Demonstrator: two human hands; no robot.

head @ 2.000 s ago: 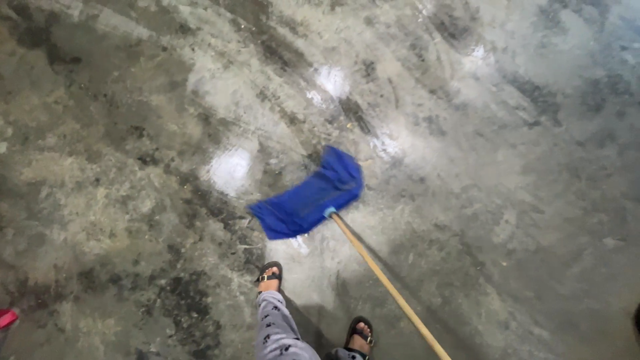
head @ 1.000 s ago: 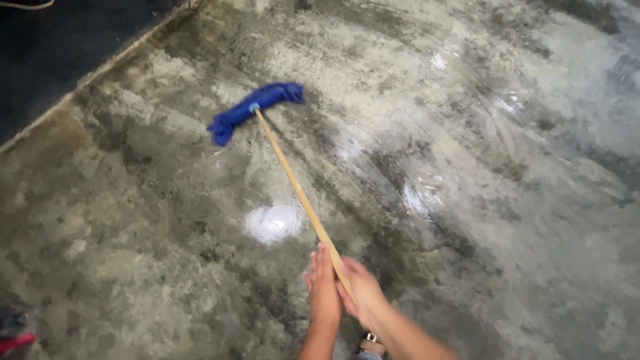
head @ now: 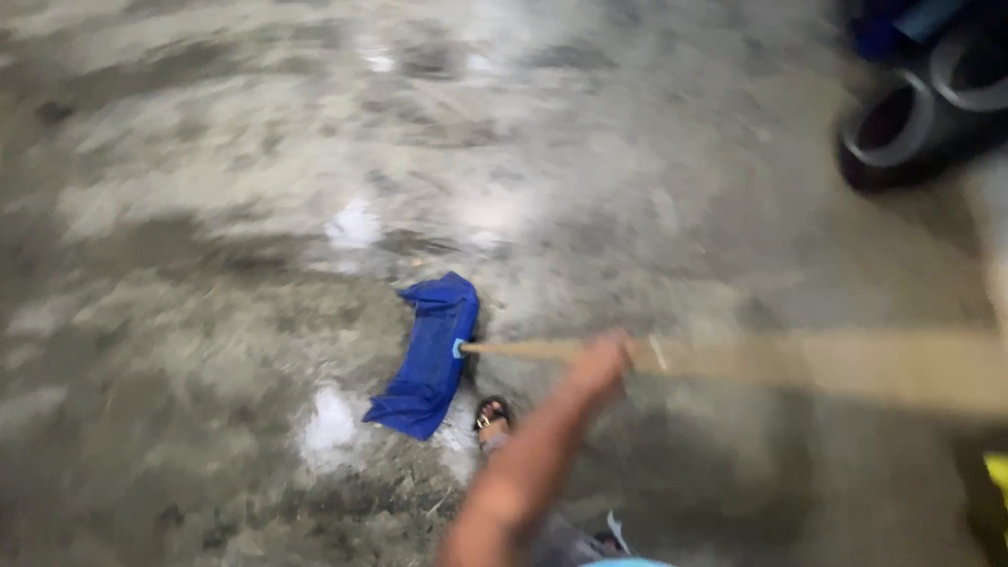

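Observation:
A blue cloth [head: 429, 358] is draped over a mop head and lies on the concrete floor, left of and below the middle of the view. From its light-blue socket a wooden pole [head: 709, 358] runs to the right edge, growing wide and blurred toward the camera. My left hand [head: 606, 362] is closed around this pole, a short way right of the cloth. My right hand is outside the view. A foot in a dark sandal [head: 492, 415] stands just right of the cloth's lower end.
Dark round-mouthed objects [head: 890, 130], blurred, stand at the upper right beside something blue. A yellow thing [head: 998, 472] shows at the lower right edge. Shiny patches, wet or reflecting light, mark the concrete floor [head: 236, 315].
One second ago both hands were on the pole; now only my left shows. The cloth-covered head has come nearer my feet, and the pole now points right. The view has turned.

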